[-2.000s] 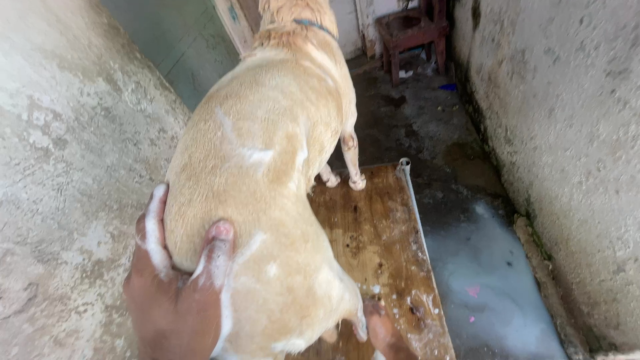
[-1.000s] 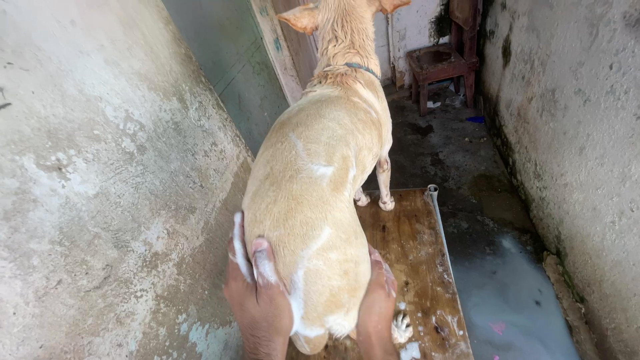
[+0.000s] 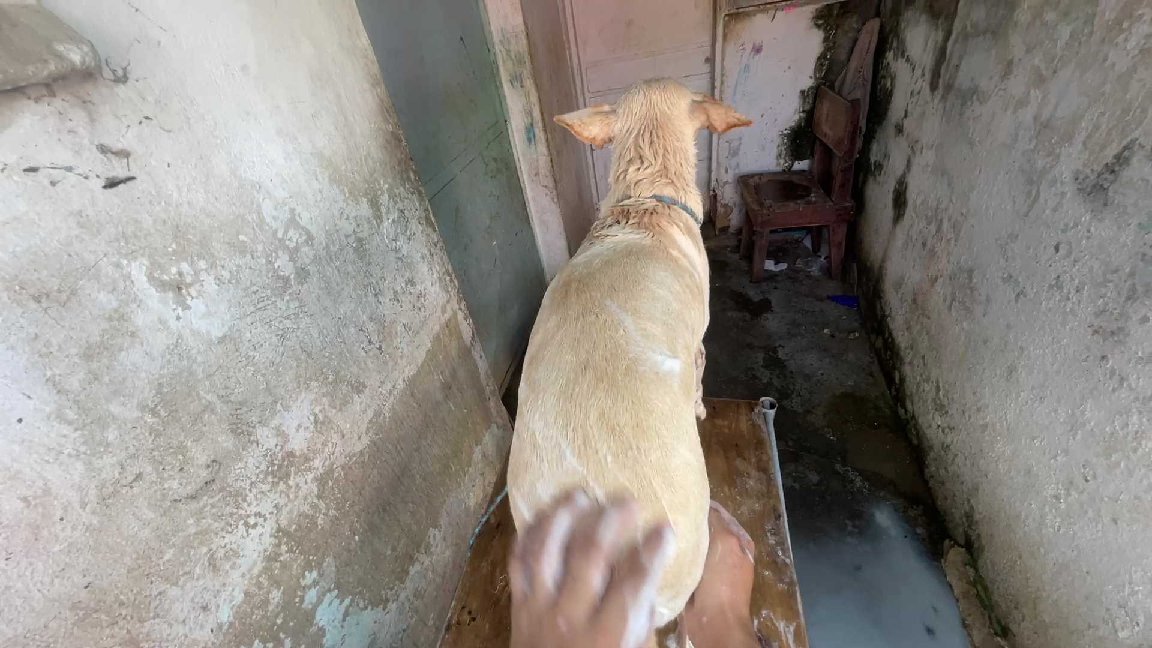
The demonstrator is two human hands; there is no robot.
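Observation:
A wet, light tan dog [image 3: 621, 360] stands on a wooden tabletop [image 3: 742, 468], its back to me and its head facing away. A thin blue collar [image 3: 677, 206] circles its neck, and streaks of white lather lie on its back. My left hand [image 3: 585, 567], soapy and blurred, is over the dog's rump with its fingers spread. Against the right side of the hindquarters rests my right hand [image 3: 727, 576], its fingertips partly hidden by the dog's body. Neither hand shows a tool in it.
Rough plastered walls stand close on the left [image 3: 270, 315] and right [image 3: 1017, 297]. A worn wooden chair [image 3: 792, 202] is at the back right, near a pale door [image 3: 639, 54]. Cloudy water [image 3: 877, 585] pools on the floor beside the table. A thin cord [image 3: 487, 519] hangs left of the dog.
My left hand has moved from the dog's left flank onto the top of its rump. My right hand stays at the right hindquarter. The dog's ears and head have come into fuller view.

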